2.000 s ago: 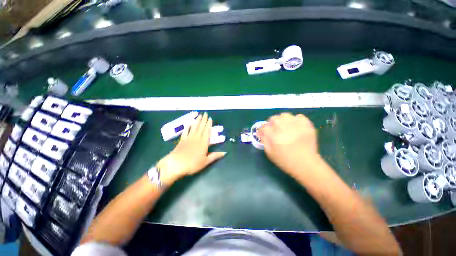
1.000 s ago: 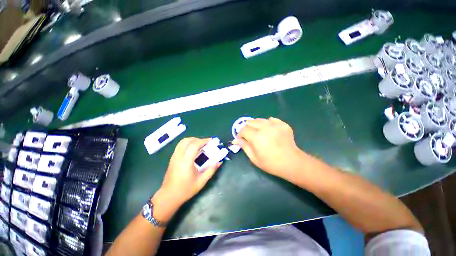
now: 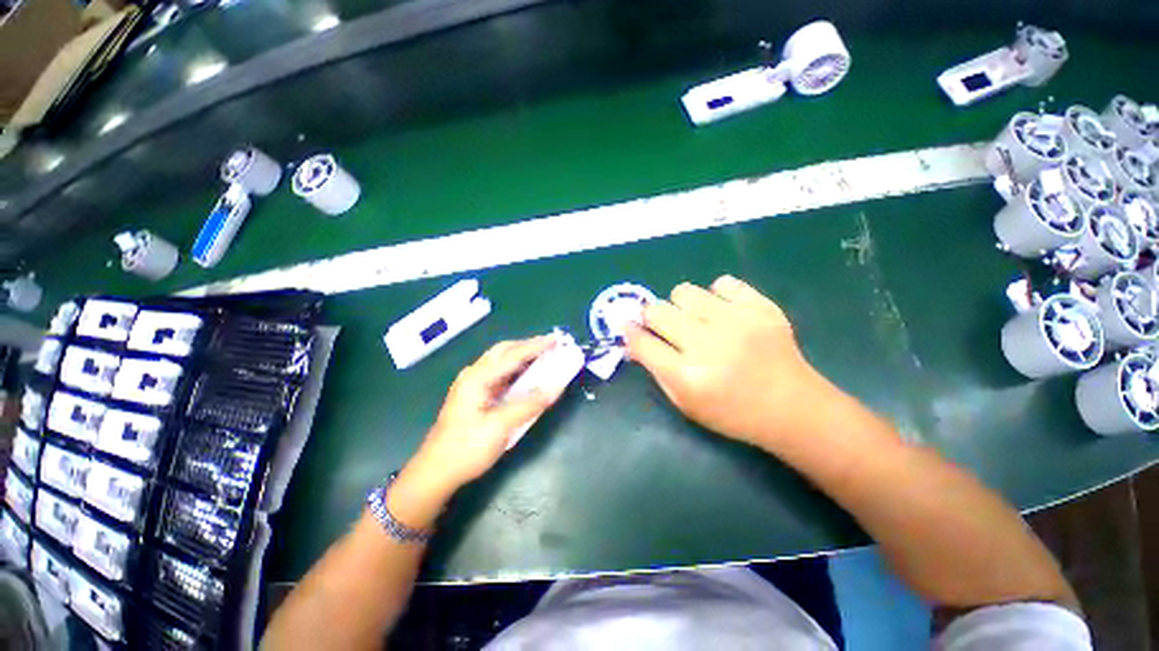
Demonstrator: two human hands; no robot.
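Observation:
My left hand (image 3: 489, 397) holds a white handle shell (image 3: 547, 371) tilted on its side, its forked end towards the fan head. My right hand (image 3: 727, 356) grips a white fan head (image 3: 620, 309) at its near side, spoked ring facing up. The small white neck joint (image 3: 605, 361) lies between the hands, close to the shell's end. Thin dark strands show there; whether they are wires or a tool I cannot tell. Another handle shell (image 3: 439, 324) with a dark window lies on the green surface beyond my left hand.
A black blister tray (image 3: 229, 439) of handle shells stands at left. Many fan heads (image 3: 1052, 337) are massed at right. Beyond the white stripe (image 3: 534, 239) lie joined units (image 3: 737, 95), a blue-faced handle (image 3: 221, 226) and loose fan heads (image 3: 327, 185).
My left hand has picked up the handle shell and turned it on its side, so its window no longer shows. My right hand and the fan head have moved closer to it.

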